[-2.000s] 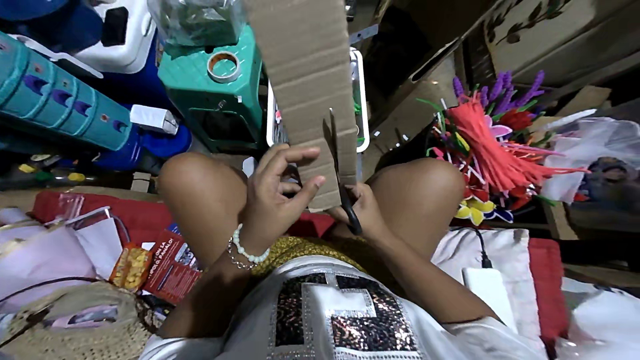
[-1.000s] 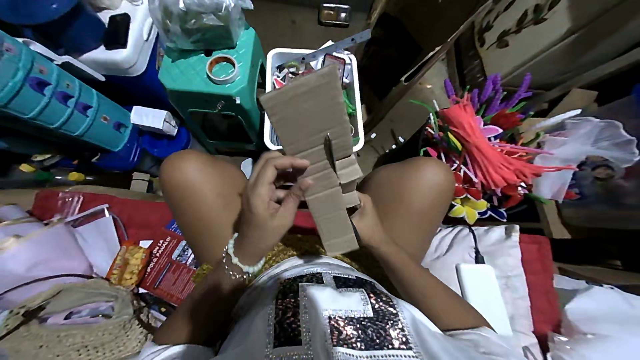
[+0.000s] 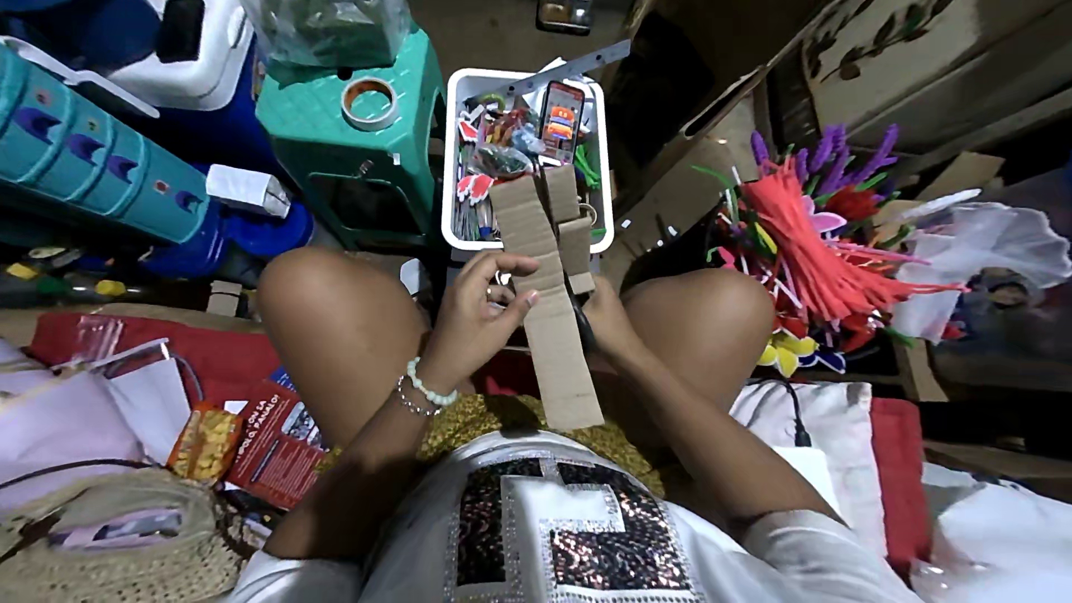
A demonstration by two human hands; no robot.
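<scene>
My left hand pinches the left edge of a corrugated cardboard piece between thumb and fingers, above my lap. The cardboard is split lengthwise from its far end into a long strip and a narrower, bent strip on the right. My right hand is at the right edge, closed on scissors with dark handles; their blades are mostly hidden by the cardboard. Beyond the cardboard is a white tray with craft pieces, a metal ruler and a phone.
A green stool at the back left bears a tape roll and a plastic bag. Teal drawers stand at far left. Red pipe cleaners and craft flowers lie at right. A woven bag is at lower left.
The cardboard has been lowered toward my lap, uncovering the tray. The cut has lengthened, and the right-hand strip now stands apart from the long one. Both hands remain at the cardboard.
</scene>
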